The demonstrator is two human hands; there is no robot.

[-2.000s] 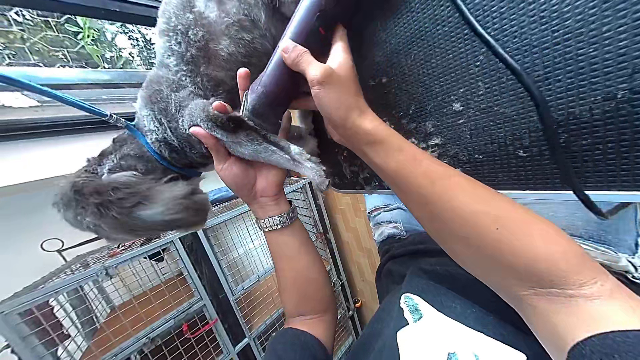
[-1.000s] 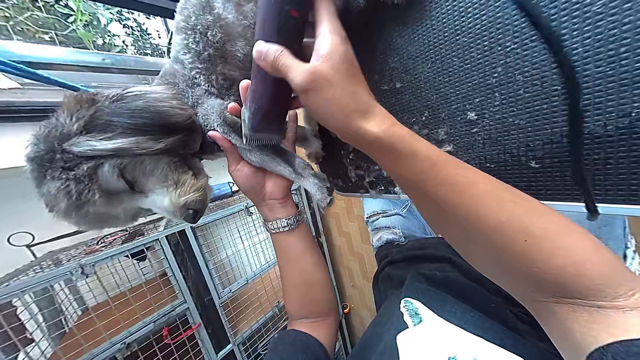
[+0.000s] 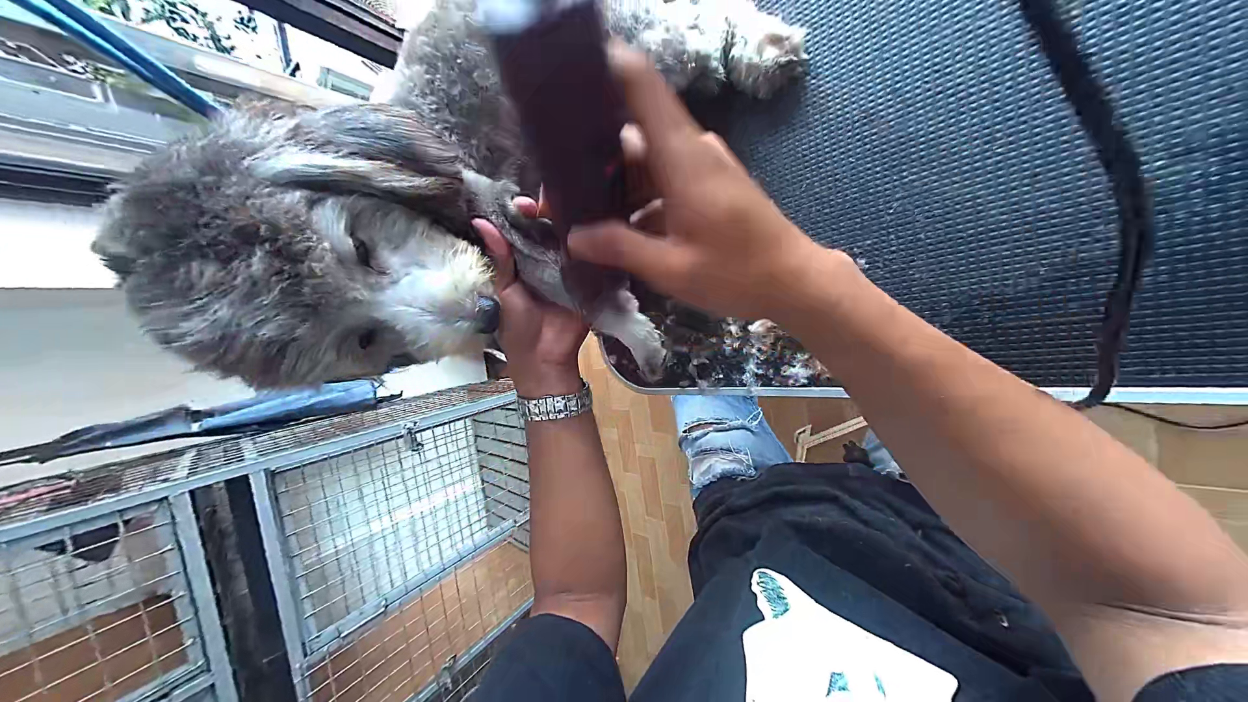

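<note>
A grey, curly-coated dog point(image 3: 244, 244) is on the grooming table, its head turned toward my left wrist and its nose close to that hand. My left hand point(image 3: 541, 322) is closed around the dog's front leg point(image 3: 536, 258) from below, partly hidden behind it. In my right hand point(image 3: 702, 214) is a dark electric hair clipper point(image 3: 565, 117), blurred, its lower end over the same leg near the paw point(image 3: 639, 341). Whether the blade touches the fur cannot be told.
Cut hair point(image 3: 760, 351) lies along the edge of the textured black table point(image 3: 955, 195). A thick black cord point(image 3: 1121, 195) crosses its right part. Wire cages point(image 3: 390, 526) stand below left, with a blue cloth point(image 3: 283, 405) on top. A blue lead point(image 3: 136, 58) runs at upper left.
The dog's head, turned away two seconds ago, has swung round toward my left hand. The clipper has moved down the leg toward the paw. My left hand has kept its hold.
</note>
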